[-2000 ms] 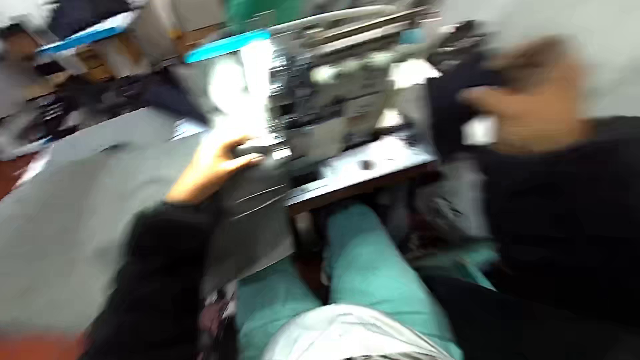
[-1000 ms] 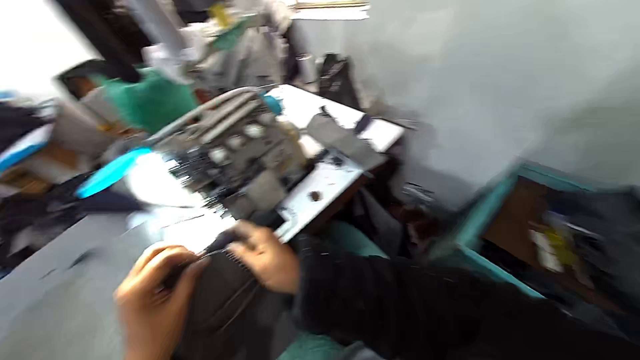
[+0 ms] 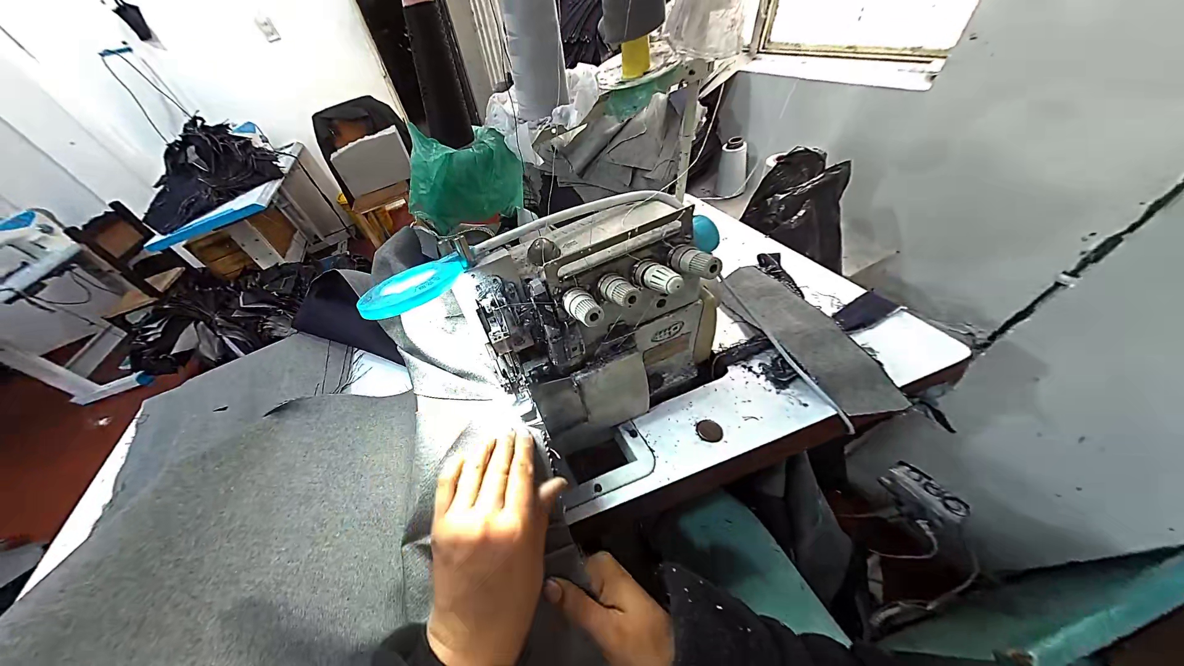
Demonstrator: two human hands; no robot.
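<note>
An overlock sewing machine [image 3: 610,314] with several tension dials stands on a white table. Grey fabric [image 3: 277,499] spreads over the table's left side and reaches the needle area, where a lamp shines. My left hand [image 3: 490,546] lies flat on the fabric, fingers pointing at the presser foot, just in front of it. Closer to me and to the right, my right hand [image 3: 615,610] pinches the fabric edge between thumb and fingers. A blue ring-shaped piece [image 3: 412,289] sits at the machine's left. The fabric under the foot is partly hidden.
On the table's right lie a grey fabric strip [image 3: 814,342] and dark scraps [image 3: 865,311]. A black plastic bag [image 3: 800,208] and a thread cone [image 3: 732,168] stand behind. A green bag [image 3: 465,178] hangs behind the machine. Dark fabric piles [image 3: 213,171] are at left; a teal-edged container [image 3: 1054,610] is at lower right.
My right hand, off the fabric at first, came to it and now grips its edge. My left hand now lies flat, where it was curled on the fabric a second ago. The view has swung.
</note>
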